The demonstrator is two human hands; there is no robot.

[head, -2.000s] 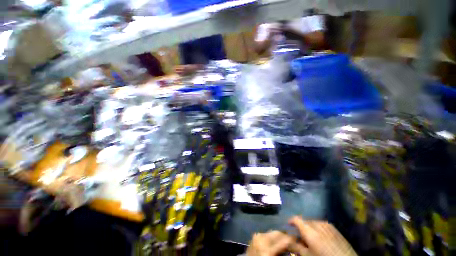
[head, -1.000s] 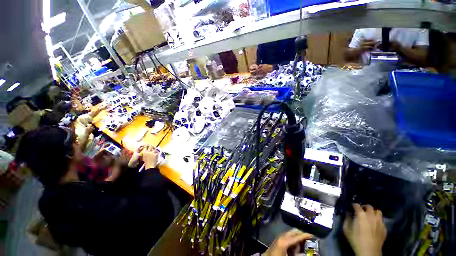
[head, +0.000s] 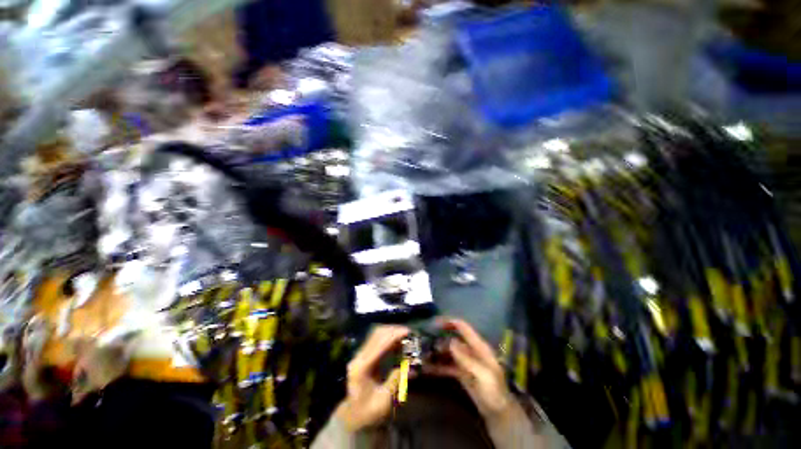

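Note:
The picture is blurred. My left hand holds a small silver and black camera module at its fingertips, with a yellow band hanging below it. My right hand is at the module's right side, its fingers closed around a small dark piece or the module's edge; which one I cannot tell. The white fixture with square openings stands just beyond my hands. The black electric screwdriver slants down from the left to the fixture's left side. No hand is on it.
Piles of black cables with yellow bands lie left and right. A dark heap of parts is right of the fixture. Behind are crumpled clear plastic and a blue bin. White housings and an orange tabletop are left.
The view has turned back towards the fixture. My right hand has left the dark parts heap and come together with my left hand at the module. The screwdriver now slants instead of hanging upright.

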